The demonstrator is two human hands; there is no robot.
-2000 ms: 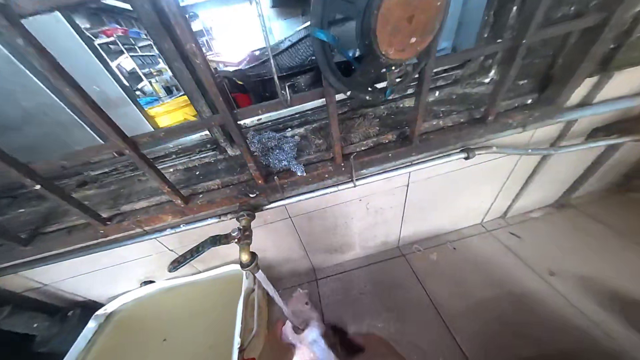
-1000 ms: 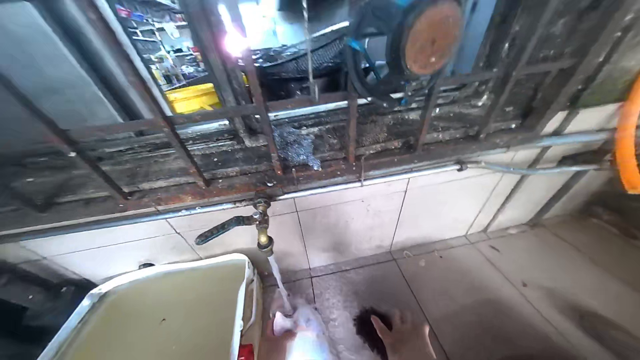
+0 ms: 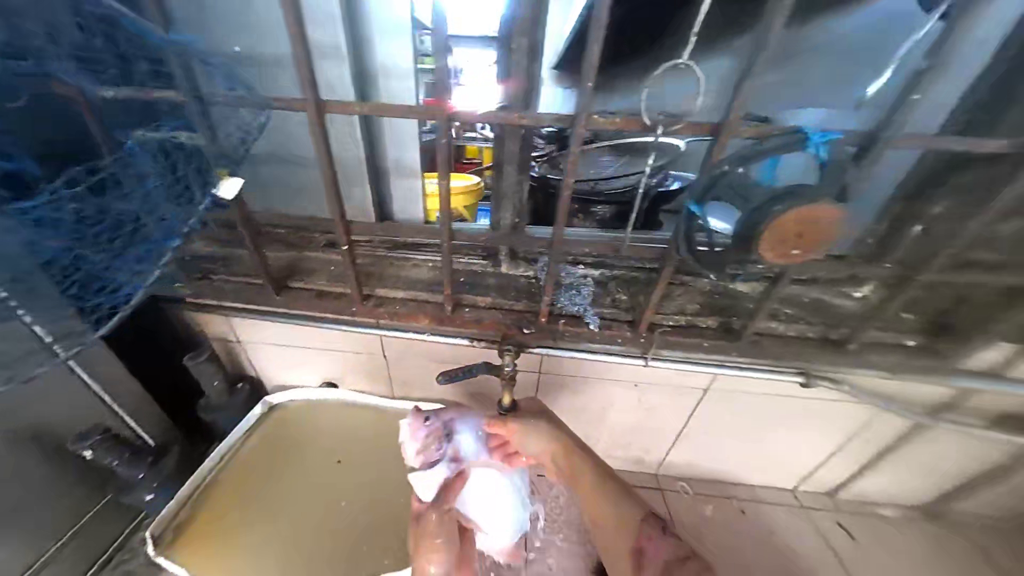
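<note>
A pale, whitish-pink piece of raw meat or fish (image 3: 492,500) is in both hands under the brass tap (image 3: 507,384). My left hand (image 3: 440,520) grips it from below left, with the thumb over its middle. My right hand (image 3: 524,436) holds its upper right side, close beneath the tap's spout. Water splashes off its right side. The tap's lever handle (image 3: 468,373) points left. Its exact kind cannot be told.
A large white-rimmed container (image 3: 204,464) of cloudy water stands at the left. Rusty window bars (image 3: 320,152) and a metal pipe (image 3: 720,368) run behind the tap. Blue netting (image 3: 120,216) hangs at upper left. The wall is tiled (image 3: 608,416).
My right hand, apart on the floor tiles beside a dark thing one second ago, is now on the pale piece. The piece is now up near the spout. The view has shifted left.
</note>
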